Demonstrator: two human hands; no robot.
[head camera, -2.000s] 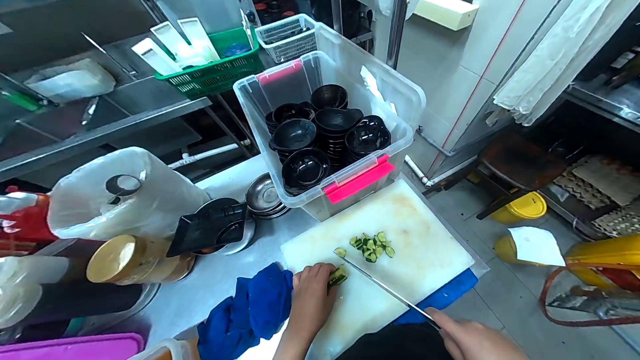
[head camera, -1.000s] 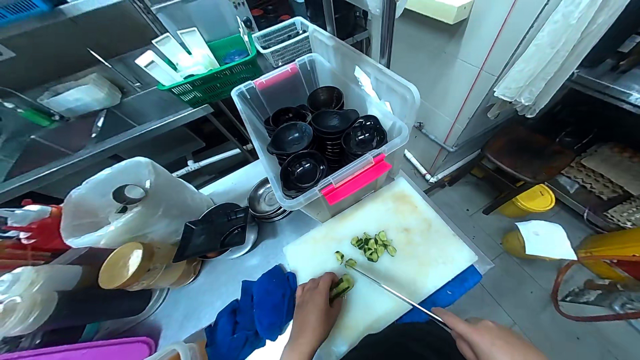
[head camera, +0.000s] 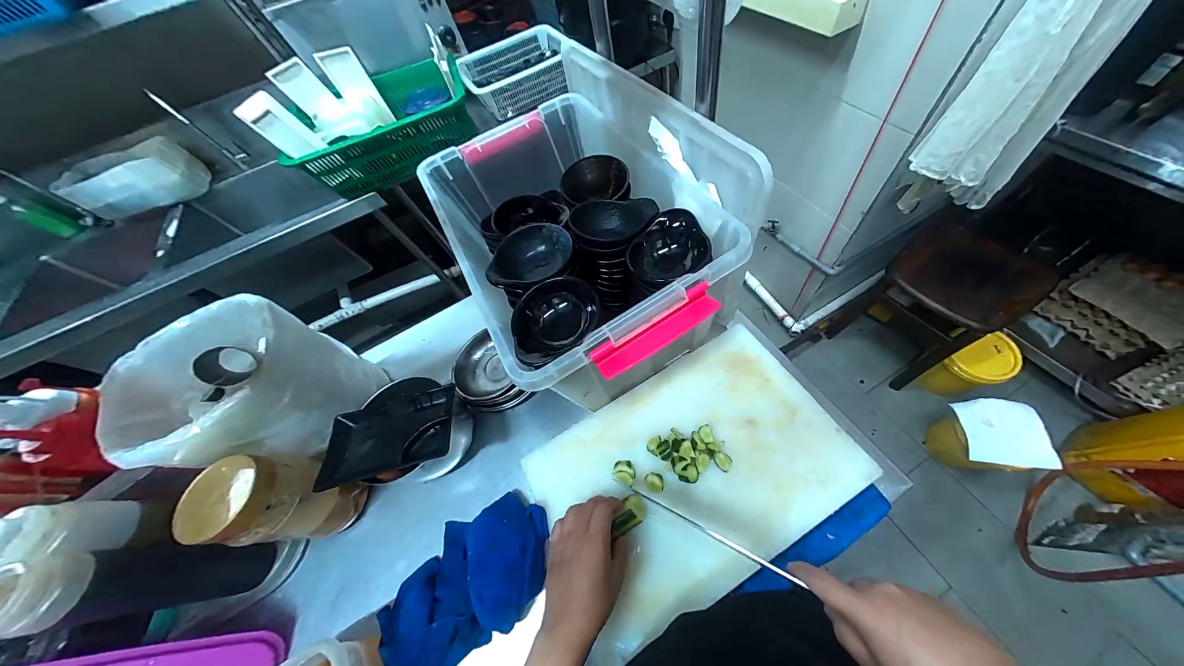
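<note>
A white cutting board (head camera: 758, 398) lies on the counter with a blue cloth partly under its right edge. My left hand (head camera: 587, 555) holds a piece of cucumber (head camera: 630, 514) down near the board's left side. Gripped in my right hand (head camera: 879, 615) at the lower right is a knife (head camera: 721, 538), its thin blade reaching left so that the tip is beside the held piece. Two cut pieces (head camera: 638, 476) lie just beyond the blade tip. A small heap of cut cucumber (head camera: 689, 453) sits farther up the board.
A clear plastic bin (head camera: 740, 231) of stacked black bowls stands beyond the board. Left of my left hand lies a crumpled blue cloth (head camera: 499, 555). Metal dishes (head camera: 481, 370), a black scoop (head camera: 384, 435), a wrapped roll (head camera: 231, 398) and lidded jars (head camera: 222, 499) crowd the counter's left.
Two cut cucumber pieces now lie apart near the blade tip, between the held piece and the heap. Both hands remain in about the same places.
</note>
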